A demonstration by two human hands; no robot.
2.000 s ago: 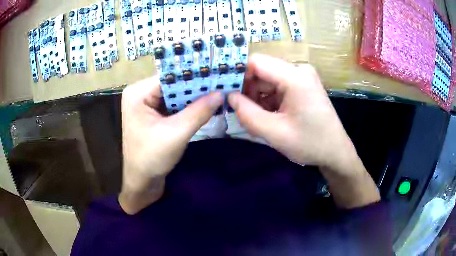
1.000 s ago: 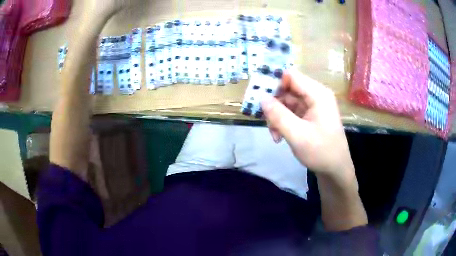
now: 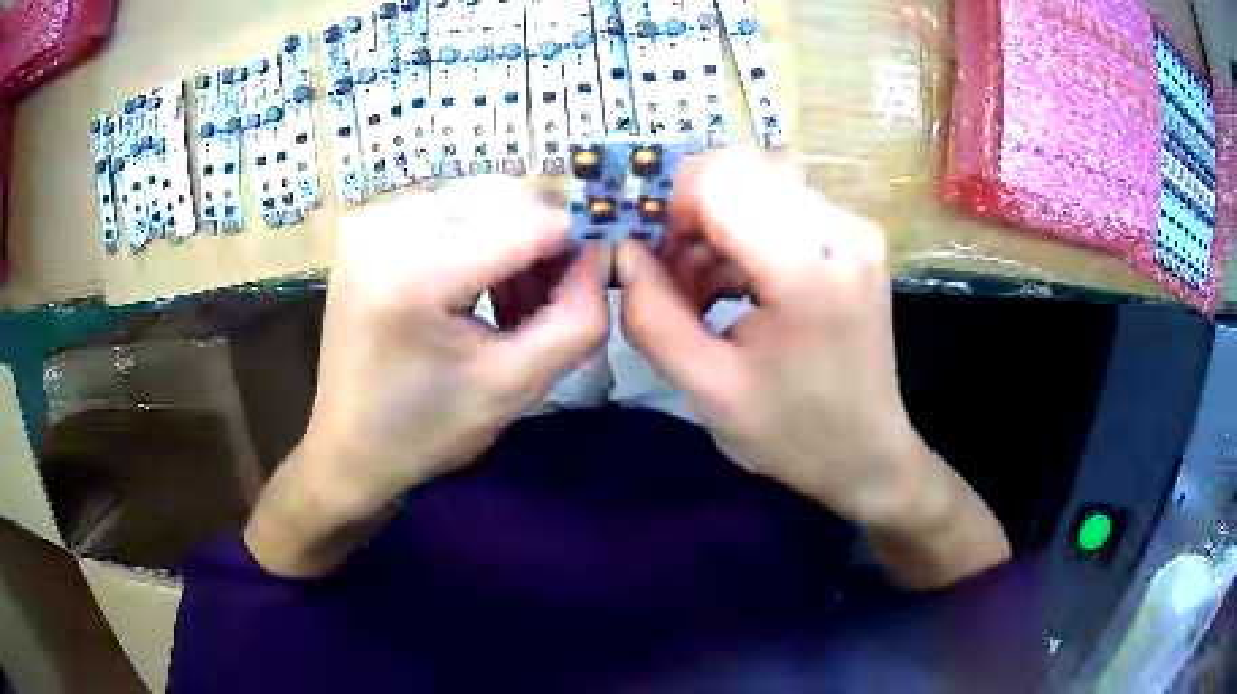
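Note:
A small block of two joined PCB strips, with dark parts and coppery-orange centres, is held above my lap near the bench's front edge. My left hand grips its left side and my right hand grips its right side, thumbs close together at the middle. The fingers hide its lower part. Beyond the hands, rows of white single boards with dark parts lie on the cardboard sheet.
Pink bubble wrap lies at the right of the bench, with stacked panels showing at its side. More pink wrap is at far left. A dark machine with a green button stands at right.
The five-strip block was parted; my left hand reached over the bench and came back. Both hands now hold the two-strip piece that was in my right hand.

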